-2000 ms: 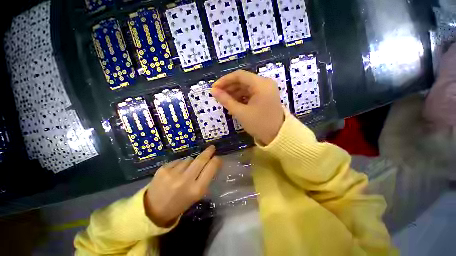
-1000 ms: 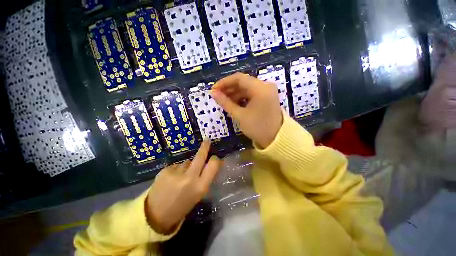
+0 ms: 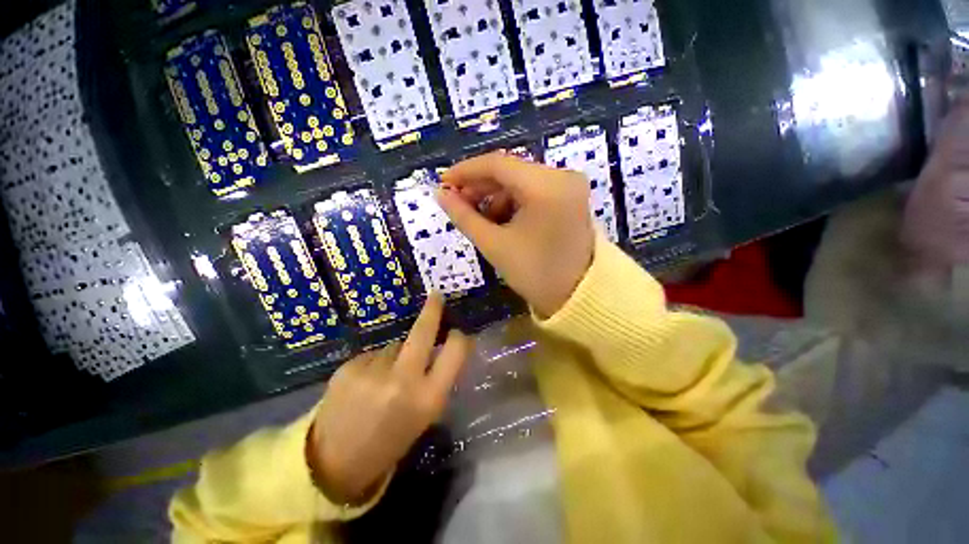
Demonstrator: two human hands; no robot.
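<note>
A white sticker sheet (image 3: pixel 439 242) with dark dots lies over the third board of the lower row in the clear tray (image 3: pixel 356 342). My right hand (image 3: pixel 528 225) has thumb and index fingertips pinched together at the sheet's upper right corner and covers most of the board beside it. My left hand (image 3: pixel 388 395) is below the tray, its index fingertip touching the sheet's lower edge and its other fingers loosely bent, holding nothing. Two bare blue circuit boards (image 3: pixel 285 278) with gold pads lie left of the sheet.
The upper row holds bare blue boards (image 3: pixel 300 90) and white-covered boards (image 3: pixel 475 53). Two covered boards (image 3: pixel 651 173) show right of my right hand. Overlapping white dotted sheet stock (image 3: pixel 69 202) lies at the left. Part of a person in pink (image 3: pixel 940 207) is at the right edge.
My left index fingertip has moved from just below the tray row up to the sheet's lower edge. My right hand keeps its pinch at the corner. The view has shifted slightly.
</note>
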